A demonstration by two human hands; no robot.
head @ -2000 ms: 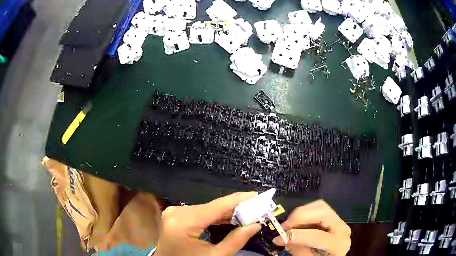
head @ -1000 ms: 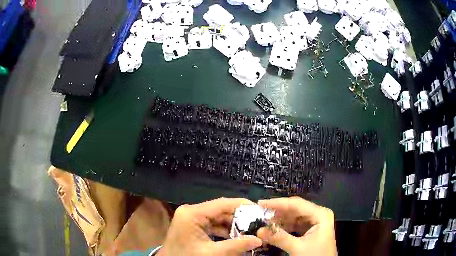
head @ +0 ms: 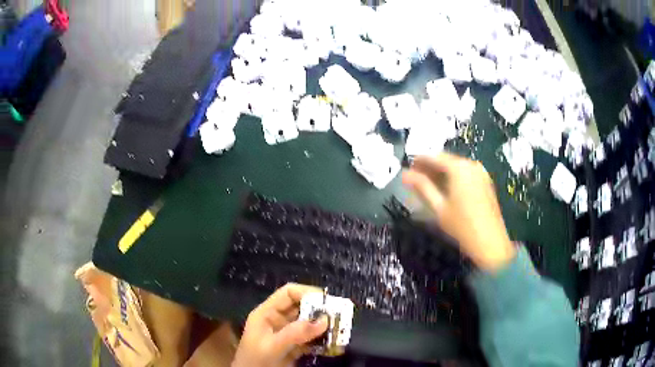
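Observation:
My left hand [head: 276, 326] holds a white housing [head: 337, 315] at the bottom centre, with a dark and brass-coloured part showing in it. My right hand [head: 449, 197] is stretched out over the bench beside the near white housings [head: 377, 161]; it is blurred, its fingers look apart, and nothing is seen in it. Black inserts [head: 309, 247] lie in long rows between the hands. A single black insert [head: 395, 208] lies just left of my right fingers. The right forearm covers part of the rows.
A heap of white housings [head: 431, 29] spreads across the back. Thin brass pieces [head: 528, 186] lie at right. Black foam pads [head: 143, 136] and a yellow-handled tool [head: 136, 231] are at left. Black foam [head: 618, 251] with white pieces stands at far right. A brown sack [head: 118, 315] is lower left.
My right hand has left the housing and moved up and forward over the bench. My left hand still holds the housing, slightly further left. The view has shifted, showing more of the heap.

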